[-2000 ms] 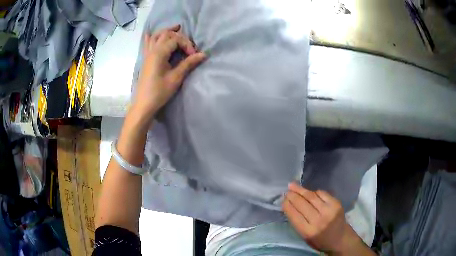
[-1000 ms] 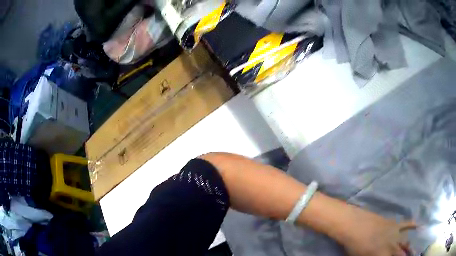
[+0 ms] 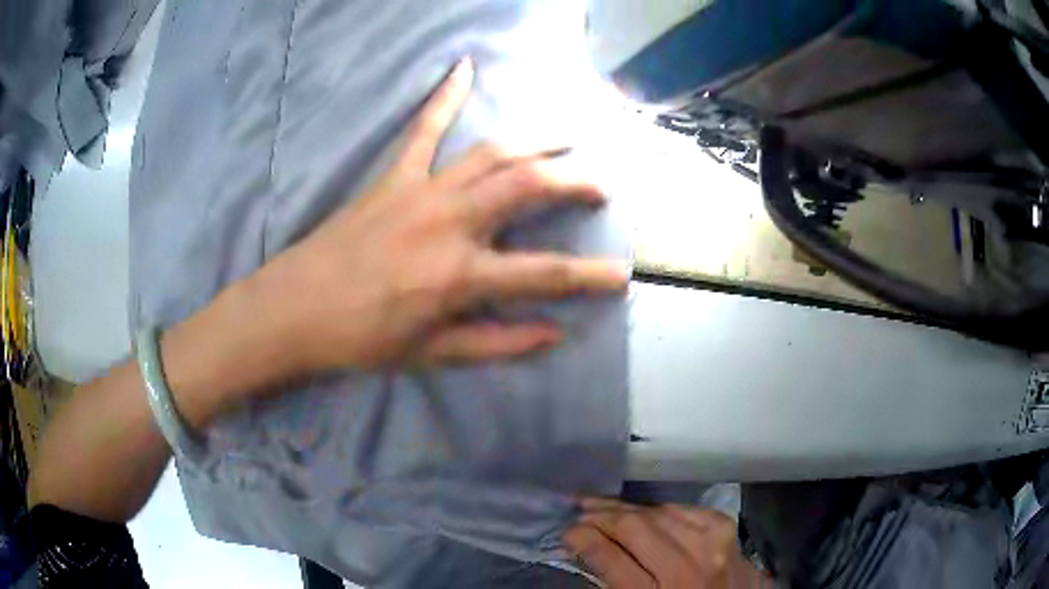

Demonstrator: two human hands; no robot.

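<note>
A large grey garment panel (image 3: pixel 506 426) lies over the white table and hangs past its front edge. A stitched line runs down its left part. My left hand (image 3: pixel 426 265) lies flat on the panel with fingers spread, near the bright lamp glow. My right hand (image 3: pixel 656 547) pinches the panel's lower right edge at the table's front, partly cut off by the frame's bottom. The sewing machine (image 3: pixel 736 58) with a teal-blue band stands at the upper right. Its needle area is washed out by glare.
The machine bed (image 3: pixel 713 230) lies right of the panel, with a thick black curved part above it. Small grey cut pieces (image 3: pixel 86 104) hang at the upper left. The white table (image 3: pixel 805 391) extends right. Grey cloth (image 3: pixel 909 535) lies below its edge at the lower right.
The view swung left to the cartons and is back over the table, now showing the machine head. My left hand has gone from pinching the cloth to lying spread on it.
</note>
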